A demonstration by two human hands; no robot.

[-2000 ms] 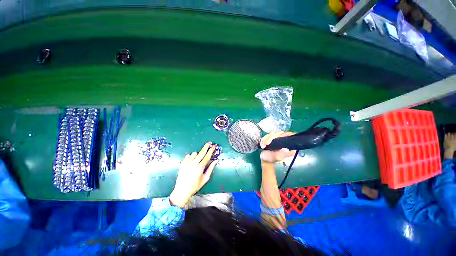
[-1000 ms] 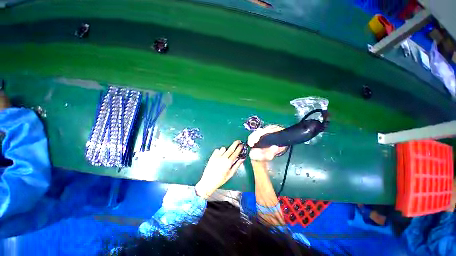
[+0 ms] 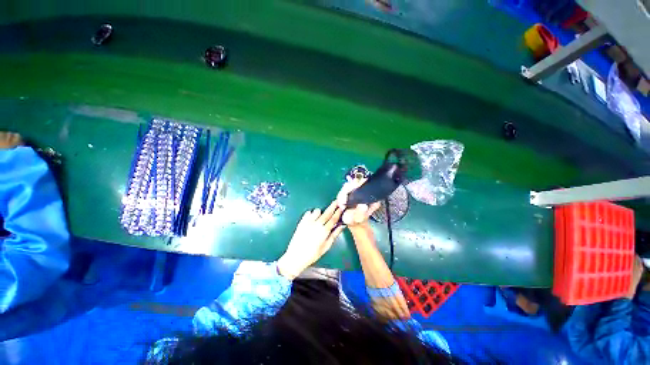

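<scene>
My right hand point(image 3: 360, 212) is closed around the black electric screwdriver point(image 3: 379, 185), which leans over the bench with its cord hanging down. Its tip end is at the fingers of my left hand point(image 3: 313, 237). My left hand lies on the bench with fingers together; the round unit at its fingertips is hidden by the hands and tool. Another round unit point(image 3: 356, 173) sits on the bench just beyond my right hand. The speckled screw dish point(image 3: 397, 205) is partly covered by the screwdriver and cord.
Part strips point(image 3: 160, 178), thin blue strips point(image 3: 215, 171) and scattered small metal parts point(image 3: 269, 197) lie left. A clear bag point(image 3: 438, 171) lies beyond the dish. Red trays point(image 3: 595, 249) stand right; a lower red tray point(image 3: 426, 295) is below the edge. The green belt point(image 3: 299, 100) carries dark units. Other people's sleeves show both sides.
My right hand has brought the screwdriver left from over the dish to my left hand's fingertips, and the tool now stands more steeply. More of the clear bag shows than a second ago.
</scene>
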